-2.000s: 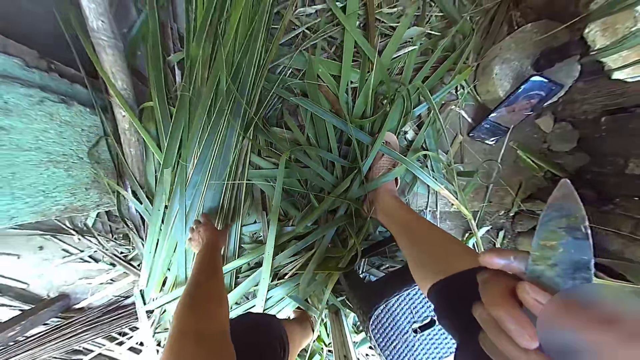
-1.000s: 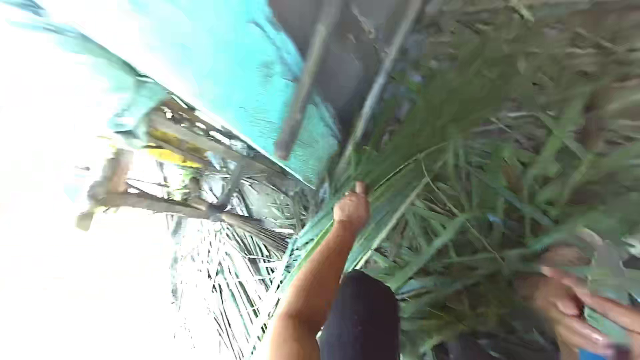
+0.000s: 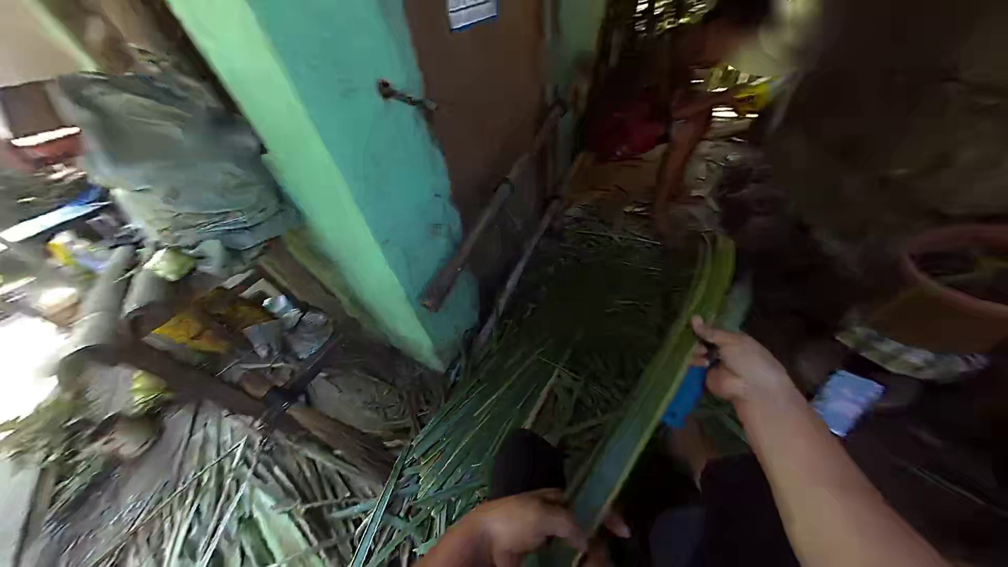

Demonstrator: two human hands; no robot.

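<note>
A long green palm leaf strip [image 3: 642, 402] runs diagonally across my lap. Near its lower end my left hand [image 3: 535, 524] is closed around it. Higher up, my right hand [image 3: 736, 362] is at the strip's edge, with a blue object [image 3: 685, 395], perhaps a knife handle, beside its fingers; a pale blade-like shape [image 3: 736, 303] shows behind the strip. How the fingers grip each thing is partly hidden. Cut green palm leaves [image 3: 472, 425] spread over the ground in front of my knee.
Wooden poles [image 3: 496, 228] lean by the turquoise wall [image 3: 370, 157]. A person [image 3: 685, 118] is farther back. At right are a phone [image 3: 847, 402] and an orange pot [image 3: 937, 315]. Cut logs [image 3: 189, 386] and leaf strips [image 3: 236, 496] lie left.
The view has swung strongly upward and turned. My left hand, earlier over the leaf pile, now holds a leaf strip. My right hand has come to the strip.
</note>
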